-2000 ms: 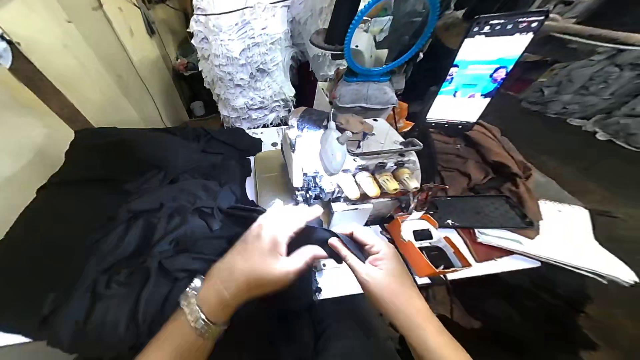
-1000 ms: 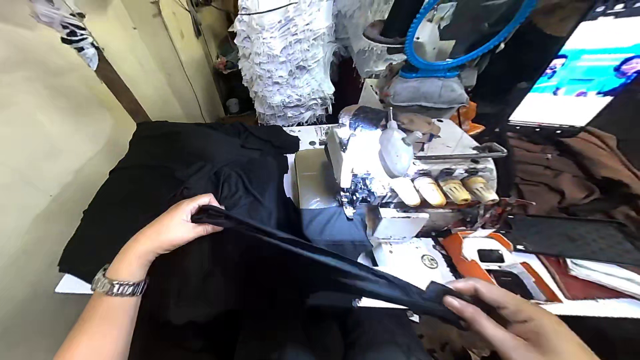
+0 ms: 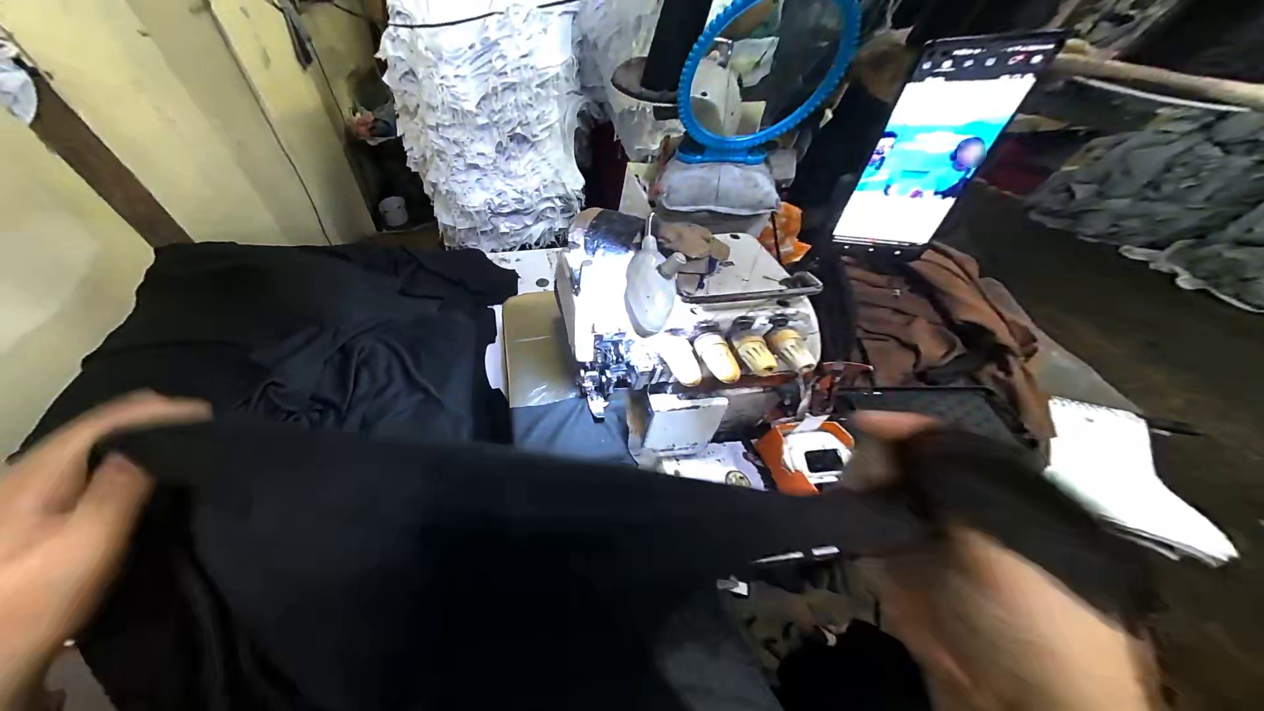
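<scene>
Black fabric (image 3: 425,533) stretches between my two blurred hands, in front of the sewing machine. At the lower left, my left hand (image 3: 74,523) grips one end with its thumb and fingers. The other end is bunched in my right hand (image 3: 978,583) at the lower right, where some of the fingers are hidden by the cloth. Beyond the fabric stands an overlock sewing machine (image 3: 691,306) with several tension dials (image 3: 752,353) and a lit needle area. Its presser foot (image 3: 595,395) shows above the fabric's upper edge.
More black cloth (image 3: 296,326) lies heaped left of the machine. At right are an orange-and-white box (image 3: 805,456), brown cloth (image 3: 918,321), white paper (image 3: 1116,474) and a lit phone (image 3: 943,148). Behind stand a blue-framed mirror (image 3: 691,84) and a bundle of white frilly material (image 3: 484,128).
One second ago the cloth was a narrow strip held taut between my hands; now it spreads as a wide panel. The view has shifted.
</scene>
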